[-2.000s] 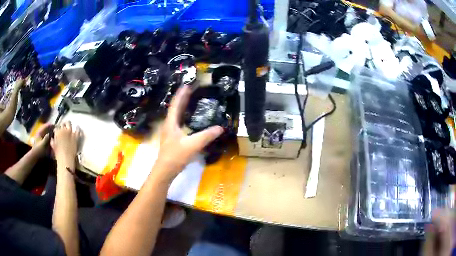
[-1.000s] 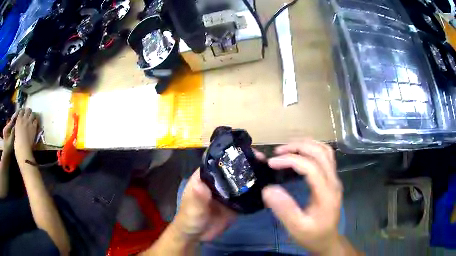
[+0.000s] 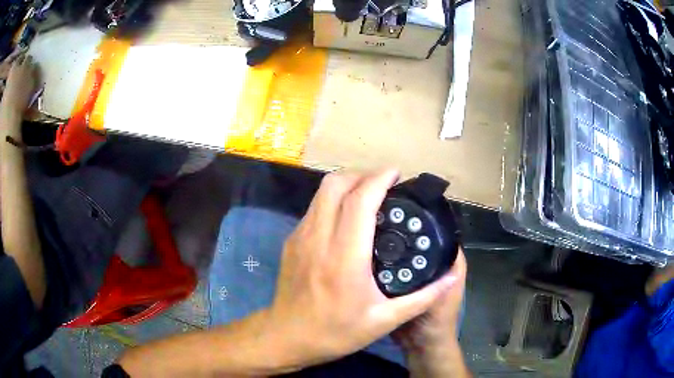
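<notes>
A black camera housing point(image 3: 442, 221) is held over my lap, in front of the bench edge. Its front faces me: a black disc with a ring of pale round lights around a central lens point(image 3: 392, 249). A short black stub sticks out at its top right. My left hand point(image 3: 332, 258) grips it from the left, fingers over the top and thumb along the lower rim. My right hand point(image 3: 442, 325) is below and to the right, mostly hidden behind the housing and my left hand, holding it from underneath.
The screw feeder point(image 3: 414, 40) stands on the bench point(image 3: 369, 118), beside a white strip point(image 3: 458, 74). Another open housing point(image 3: 270, 33) lies to its left. Clear blister trays point(image 3: 606, 140) are stacked at right. A neighbour's arm point(image 3: 18, 184) is at left. Stools stand below.
The housing has been turned over from its open board side to its lens side. My left hand now wraps over it and my right hand has closed in beneath. The view has shifted.
</notes>
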